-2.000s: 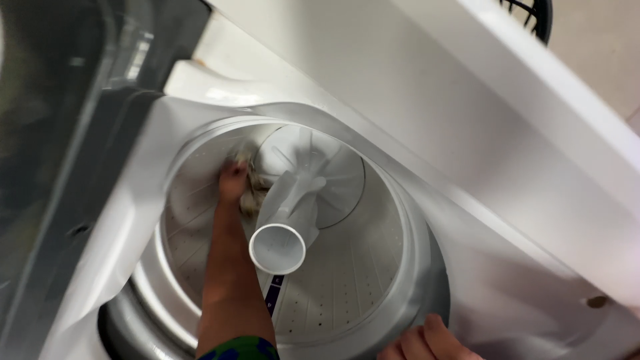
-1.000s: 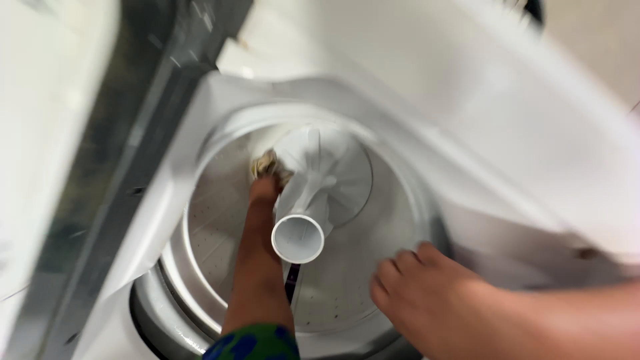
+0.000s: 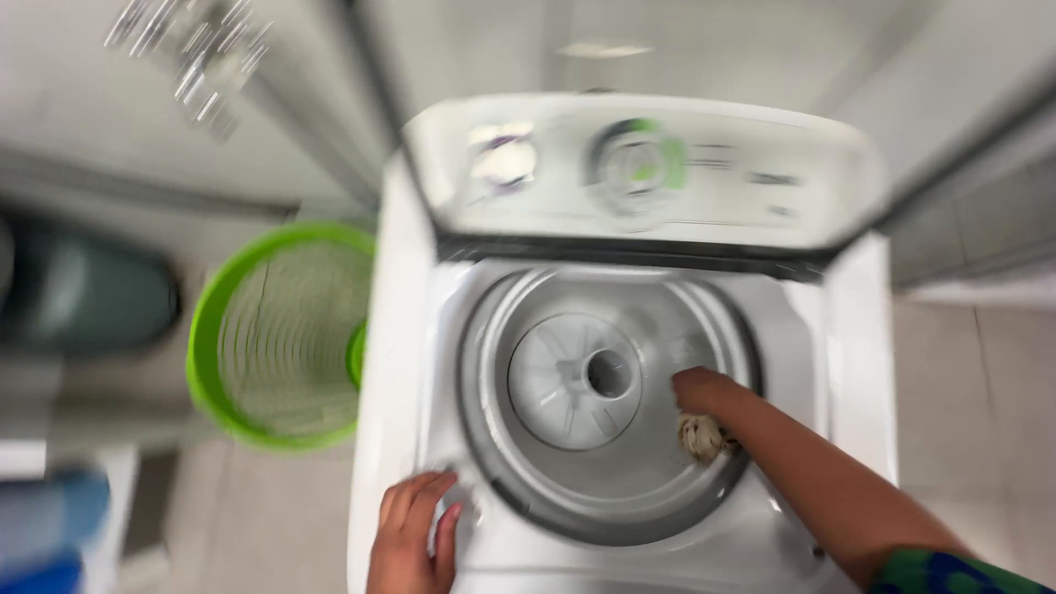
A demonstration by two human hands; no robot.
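The white top-loading washing machine (image 3: 858, 371) stands with its lid up, and its metal-grey drum (image 3: 569, 474) holds a white agitator (image 3: 606, 375) with a hollow central post. My right hand (image 3: 701, 392) reaches into the right side of the drum, fingers curled. A bunched cream cloth with dark marks (image 3: 701, 437) hangs at its underside, seemingly gripped; blur hides the fingertips. My left hand (image 3: 417, 528) rests on the machine's front left top surface, outside the drum opening, with thumb and fingers apart and nothing in it.
A green-rimmed laundry basket (image 3: 202, 363) is on the floor left of the machine. Behind the drum rises the control panel (image 3: 742, 181) with knobs. A dark bin-like container (image 3: 99, 285) and blue items (image 3: 49, 511) are at the far left. The lid's dark edge (image 3: 635, 252) crosses behind the opening.
The view has turned and widened strongly. The cloth, earlier beside the agitator with a hand on it, is now at the drum's right side with my right hand. My left hand is now outside the drum.
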